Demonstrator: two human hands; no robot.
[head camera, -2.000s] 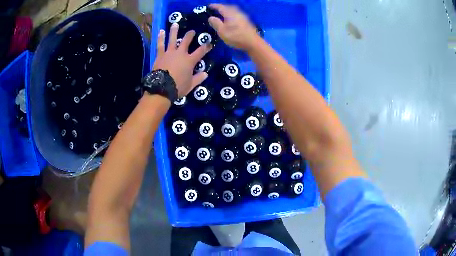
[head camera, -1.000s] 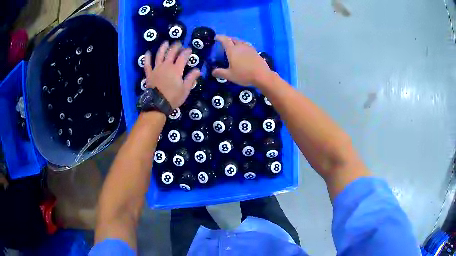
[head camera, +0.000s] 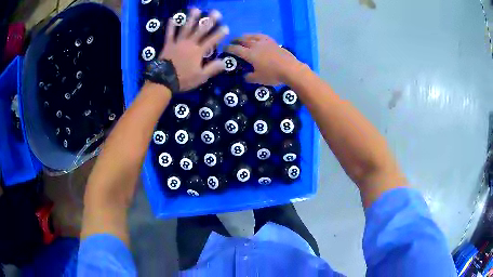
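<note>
A bright blue tray (head camera: 232, 205) lies in front of me, with rows of black 8-balls (head camera: 231, 99) in its near and left parts, mostly number side up. My left hand (head camera: 192, 51), with a black watch on the wrist, is spread flat over balls in the upper left of the tray. My right hand (head camera: 265, 59) is beside it to the right, fingers curved at a ball (head camera: 230, 64) whose 8 faces up. The palm hides what lies under it, so I cannot tell whether it grips the ball.
A deep grey-blue tub (head camera: 32, 130) with a dark jumble of balls stands to the left, a pale cord at its near edge. A smaller blue tray (head camera: 16, 162) is at the far left. Glossy grey floor (head camera: 400, 135) lies to the right. A red object (head camera: 45, 222) is at lower left.
The tray sits further left and slightly higher in view. My left hand has moved up the tray over the balls. My right hand has drawn closer to it, now at a ball.
</note>
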